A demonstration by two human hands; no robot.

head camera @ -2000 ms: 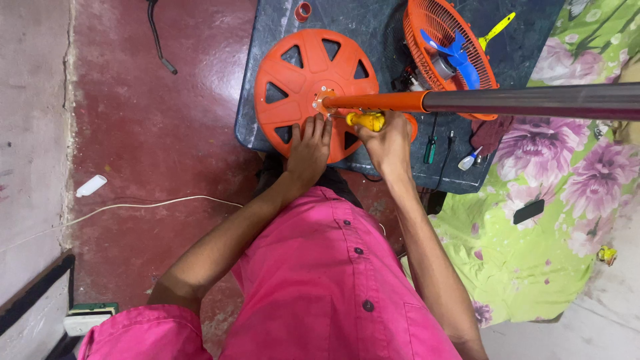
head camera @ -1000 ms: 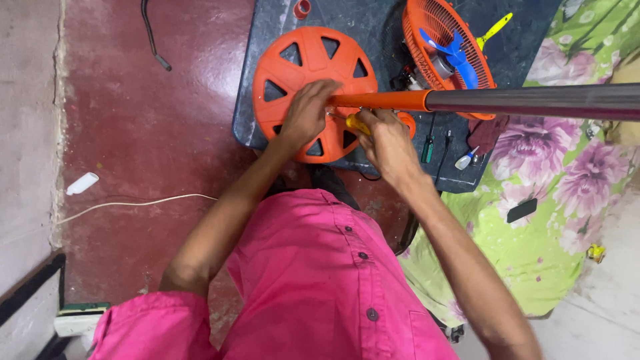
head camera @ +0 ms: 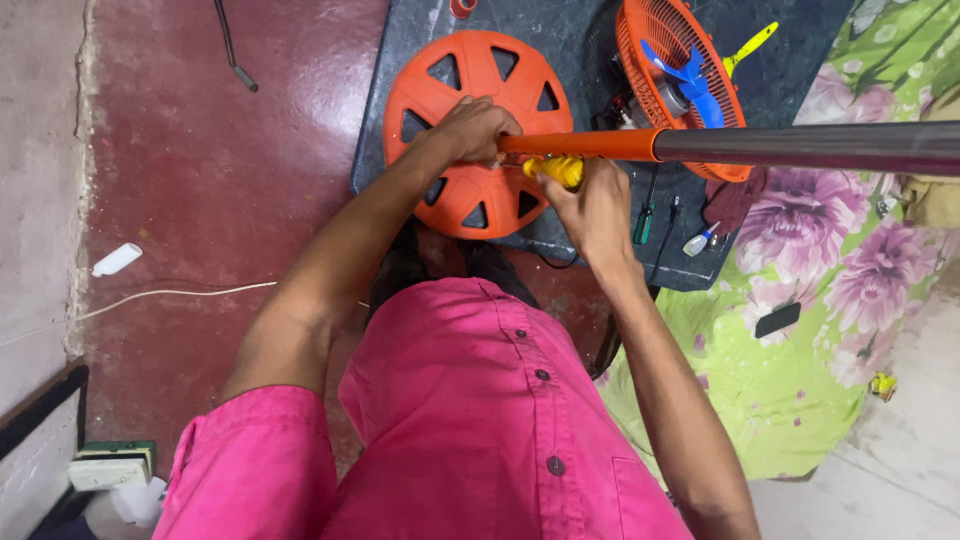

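A round orange plastic fan base [head camera: 487, 64] with cut-out openings lies on the dark table. From its centre an orange tube [head camera: 585, 144], joined to a grey metal pole [head camera: 795, 142], extends toward the right edge of the view. My left hand [head camera: 476, 131] rests at the base's centre, fingers bent around the end of the tube; what its fingertips pinch is hidden. My right hand [head camera: 596, 199] grips the yellow handle of a screwdriver [head camera: 555, 170], just beside the tube, with the shaft pointing at the tube's foot.
An orange fan grille [head camera: 731, 97] holding blue fan blades [head camera: 694, 82] stands beyond the pole, near a yellow-green brush [head camera: 754, 46]. A green-handled screwdriver [head camera: 643, 223], a small glue bottle [head camera: 699, 241] and a dark red cloth [head camera: 735, 196] lie on the table. A phone [head camera: 778, 320] rests on flowered fabric.
My left hand has moved from the near side of the base's centre up over it, around the tube's foot. My right hand keeps hold of the yellow screwdriver beside the tube.
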